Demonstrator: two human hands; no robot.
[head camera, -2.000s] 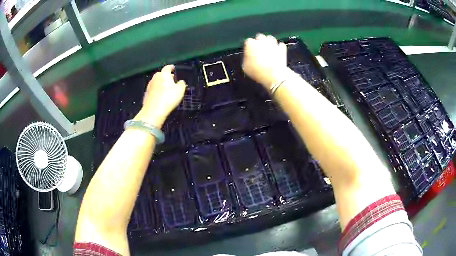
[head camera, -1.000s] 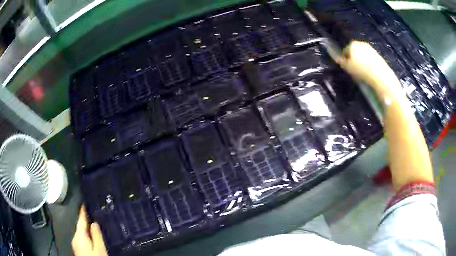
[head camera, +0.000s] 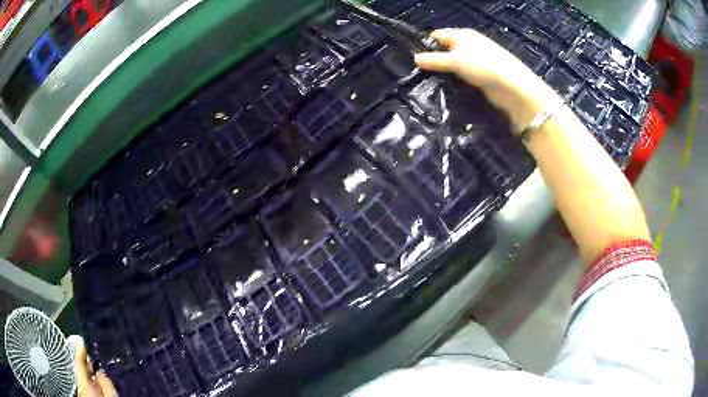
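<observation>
A large glossy black-purple blister tray (head camera: 291, 221) with rows of ribbed pockets lies across the middle, on top of a thick dark stack. No pale-bordered part shows in its pockets. My right hand (head camera: 466, 58) is pinched on the tray's edge at the upper right, where the sheet is bent and raised. My left hand (head camera: 91, 376) is at the tray's lower left edge, its fingers against the edge; the bottom of the picture cuts it off.
A second tray stack (head camera: 598, 66) lies at the upper right, beyond my right hand. A white desk fan (head camera: 37, 353) stands at the lower left. A red object (head camera: 646, 143) is at the right, below bench height. A green back strip (head camera: 167, 81) runs behind the trays.
The pale-bordered part seen two seconds ago is no longer visible. Since one second ago, my right hand has moved left in the picture with the tray's edge, and the sheet has bent. The view has turned.
</observation>
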